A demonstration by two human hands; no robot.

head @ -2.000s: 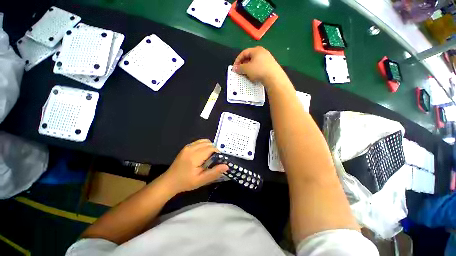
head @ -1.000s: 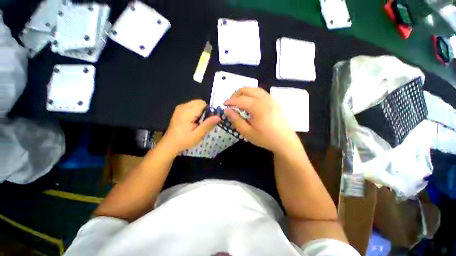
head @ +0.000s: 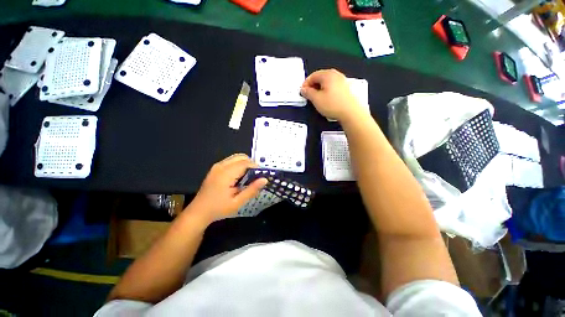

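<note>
My left hand [head: 226,189] holds a folded black sheet of adhesive pads [head: 288,191] with rows of white round spots, near the table's front edge. My right hand [head: 331,93] is at the right edge of a white perforated cover plate [head: 280,79], fingertips pinched together; whether a pad is between them cannot be told. Dark dots show at this plate's left corners. A second perforated plate [head: 279,143] lies just below it, with dark dots at corners. Another plate [head: 336,155] lies to its right, and one is partly hidden behind my right hand.
A yellow cutter [head: 238,110] lies left of the plates. Stacked and loose plates [head: 72,69] lie at the left. A plastic bag [head: 421,117] with a black dotted sheet [head: 474,145] is at the right. Red holders with circuit boards [head: 455,32] stand on the green surface. Blue clothing shows at far right.
My right hand has moved from the pad sheet up to the upper plate. My left hand still holds the sheet. The camera view has shifted.
</note>
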